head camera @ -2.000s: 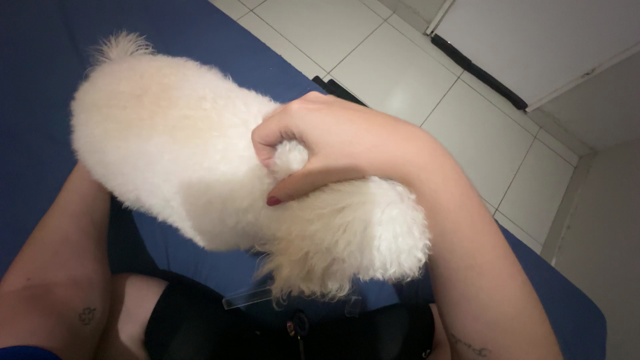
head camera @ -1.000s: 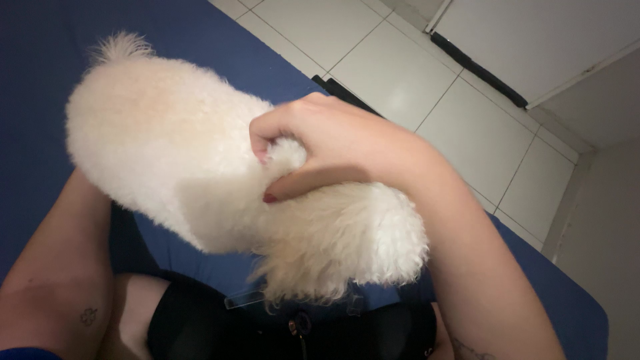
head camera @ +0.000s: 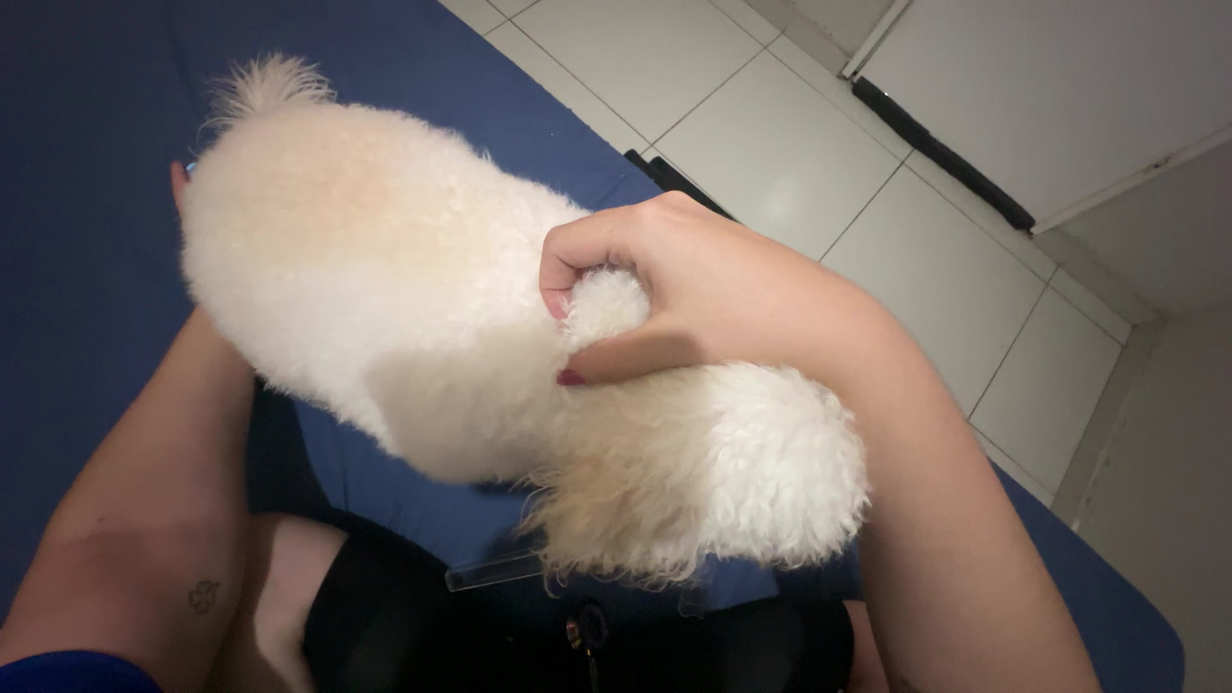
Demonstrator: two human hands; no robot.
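Observation:
A dog with curly white and cream fur (head camera: 404,231) is on a dark blue fabric surface (head camera: 87,125), its tail at the upper left and its shaggy head end at the lower right. My right hand (head camera: 654,289) curls around fur near its neck, and a small round tuft pokes up between thumb and fingers. Behind the dog's rump my left hand (head camera: 180,183) is mostly hidden; only a fingertip shows, next to a small light-blue spot that I cannot identify. My left forearm passes beneath the dog's rear.
A clear plastic strip (head camera: 496,572) lies by my lap, near a small dark round object (head camera: 589,630). Beyond the blue surface are white floor tiles (head camera: 770,144), a black item at its edge (head camera: 674,183), and a white panel with a black strip (head camera: 943,154) along its bottom.
A fingertip of my left hand now shows past the dog's rump, where the earlier frames show none. My right hand keeps its hold near the neck.

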